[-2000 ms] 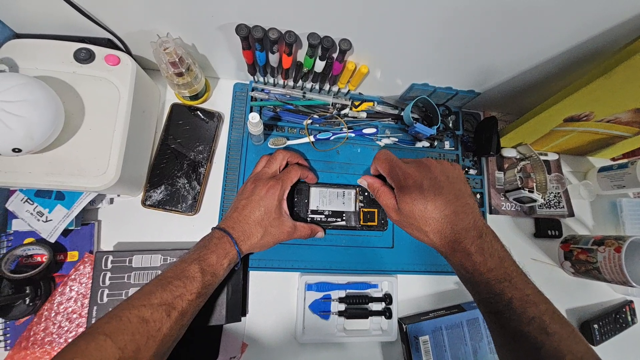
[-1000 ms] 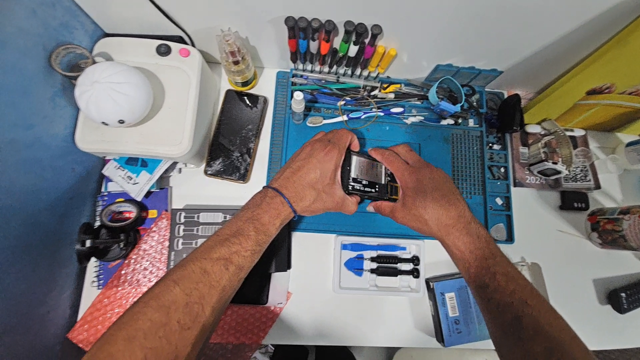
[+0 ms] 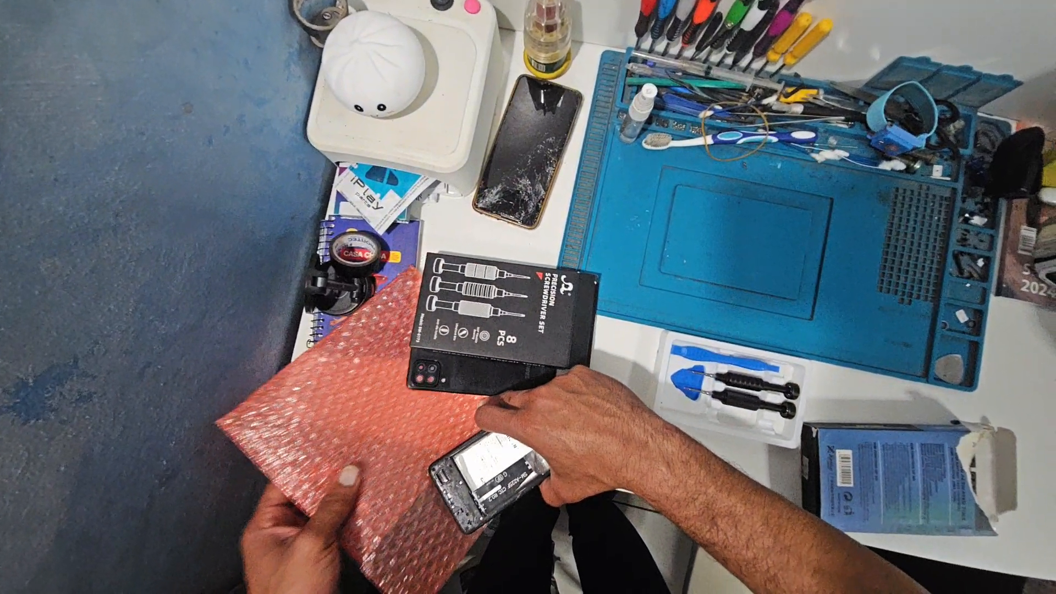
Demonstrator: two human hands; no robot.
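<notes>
My right hand [image 3: 569,429] grips one end of an opened smartphone [image 3: 491,474], its battery and inner parts facing up, over the desk's front edge. My left hand [image 3: 301,536] holds the lower left edge of a red bubble-wrap sheet [image 3: 355,396], thumb on top. A black precision screwdriver set box [image 3: 503,318] lies just above the phone, on a black phone back cover [image 3: 474,373] with a camera cluster. Part of the phone's far end is hidden under my right fingers.
A blue repair mat [image 3: 742,239] carries tools and a toothbrush [image 3: 730,139]. A cracked smartphone [image 3: 530,153] lies left of it. Nearer are a white tray [image 3: 730,388] of small tools and a torn blue box [image 3: 899,478]. A white device [image 3: 458,124] stands at the back left.
The opened phone has moved from over the mat to the lower left in my right hand. My left hand has let go of it and taken hold of the bubble wrap. The view has shifted left.
</notes>
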